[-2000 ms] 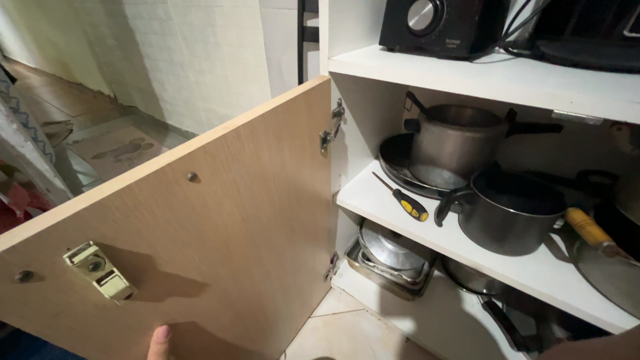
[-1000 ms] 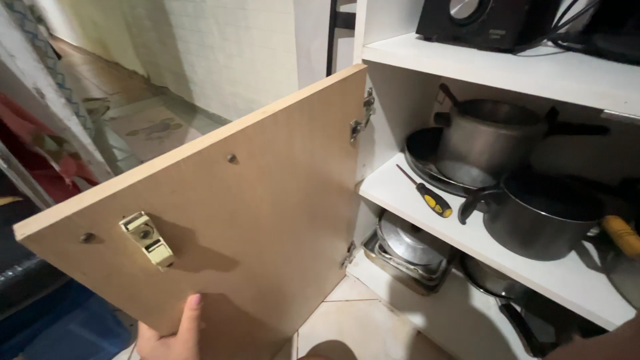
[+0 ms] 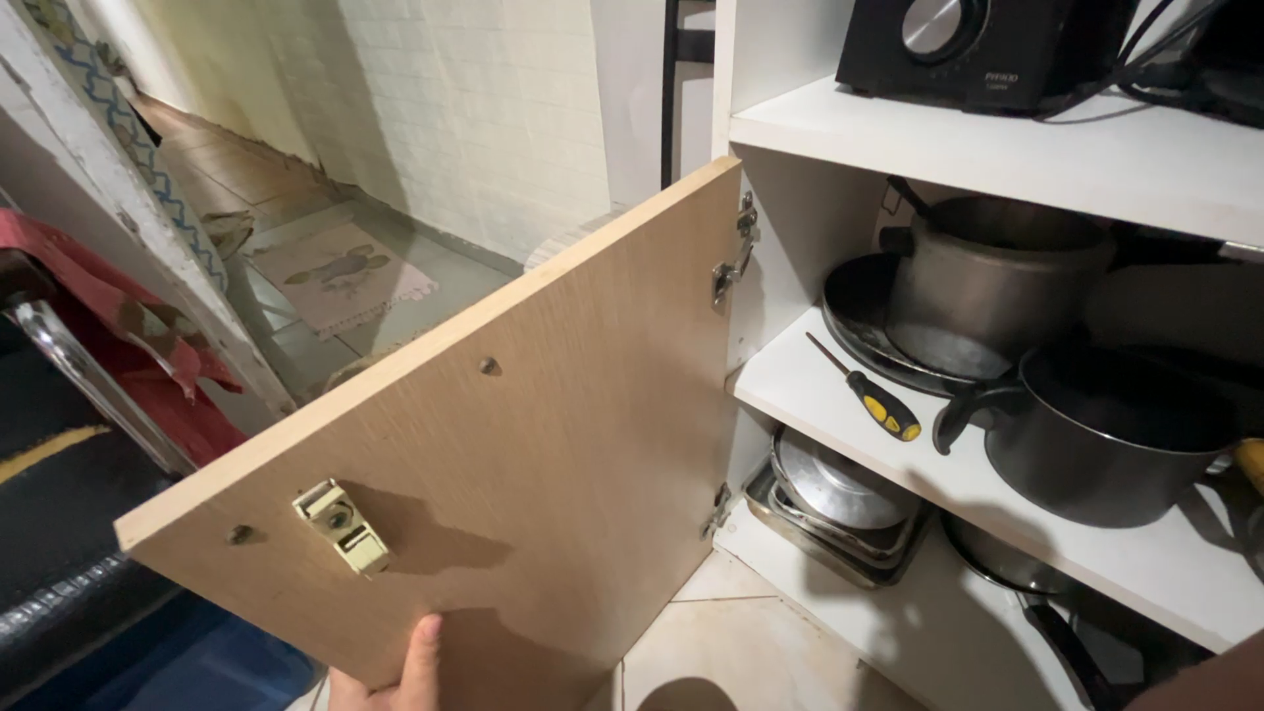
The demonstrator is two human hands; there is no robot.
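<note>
My left hand (image 3: 395,667) grips the lower edge of an open wooden cabinet door (image 3: 592,415), its thumb on the inner face and its fingers hidden behind. Above the thumb, a pale latch fitting (image 3: 343,528) is fixed to the door. Metal hinges, the upper one (image 3: 733,252) and the lower one (image 3: 718,511), join the door to the white cabinet. A screwdriver with a black and yellow handle (image 3: 884,407) lies on the middle shelf. My right hand is not recognisable; only a blurred patch of skin shows at the bottom right corner.
Beside the screwdriver stand a dark saucepan (image 3: 1106,444) and a metal pot (image 3: 997,286) on a black pan. Below are stacked baking pans (image 3: 839,494) and another pan. A black appliance (image 3: 987,49) stands on the upper shelf. A black seat (image 3: 69,513) is left of the door.
Two seconds ago only a fingertip showed at the door's face; now more of my left hand is in view, around its lower edge. The view has shifted left. The screwdriver still lies on the shelf.
</note>
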